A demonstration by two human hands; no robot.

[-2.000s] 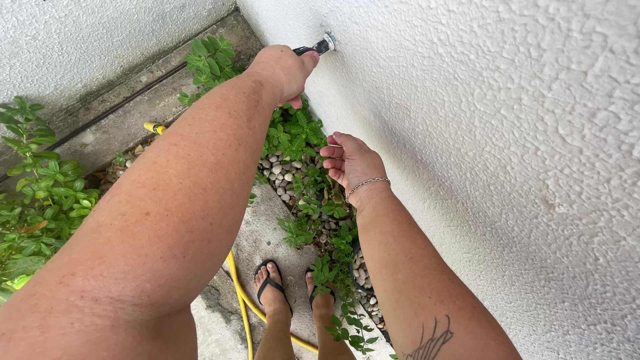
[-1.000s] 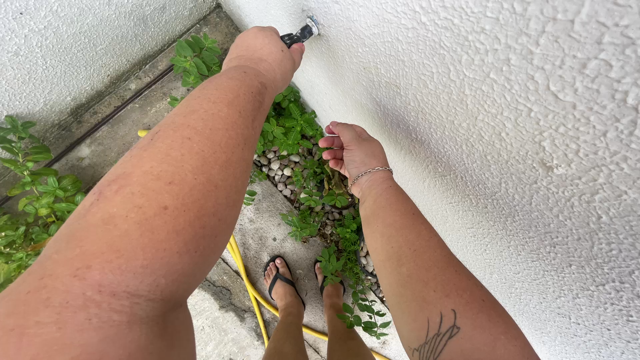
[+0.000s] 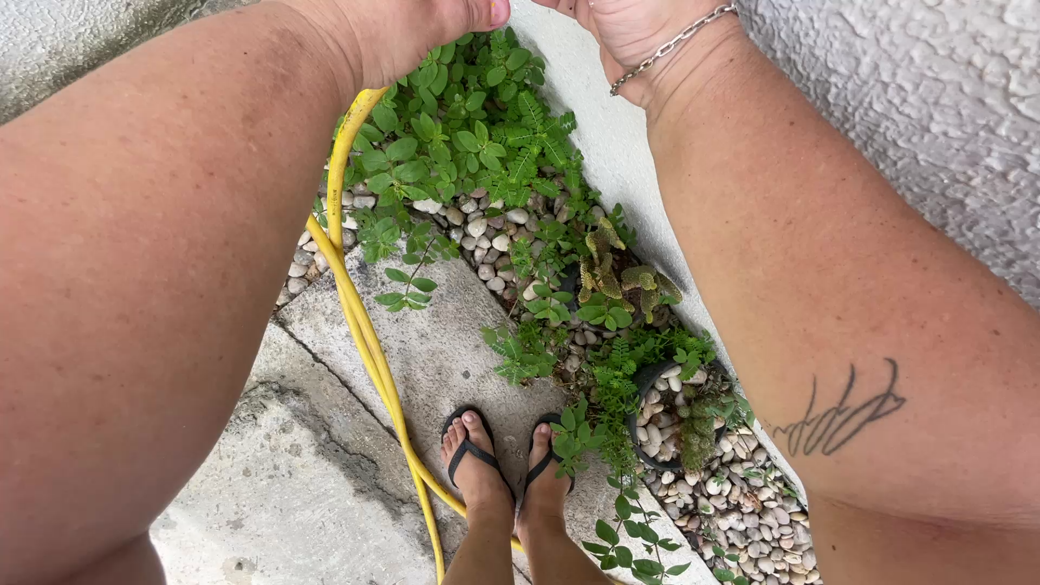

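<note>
Both my hands are at the top edge of the head view, partly cut off. My left hand (image 3: 414,32) is over the leafy green plants (image 3: 463,130), its fingertips by the white wall's base; what it holds cannot be made out. A yellow hose (image 3: 345,154) runs down from beneath my left wrist, twisted with a second length. To the right, in front of the white textured wall (image 3: 910,106), is my right hand (image 3: 626,32), a chain bracelet around its wrist. Its fingers are out of frame.
Pebbles (image 3: 751,504) line the wall's foot, with a black round pot (image 3: 642,435) and a small cactus (image 3: 601,272) among them. My feet in black flip-flops (image 3: 470,455) stand on concrete slabs (image 3: 439,349). The hose passes beside and behind them.
The view has shifted well downward. The black-handled fitting on the wall, which my left hand gripped in the earlier frames, is out of sight. More of the hose shows.
</note>
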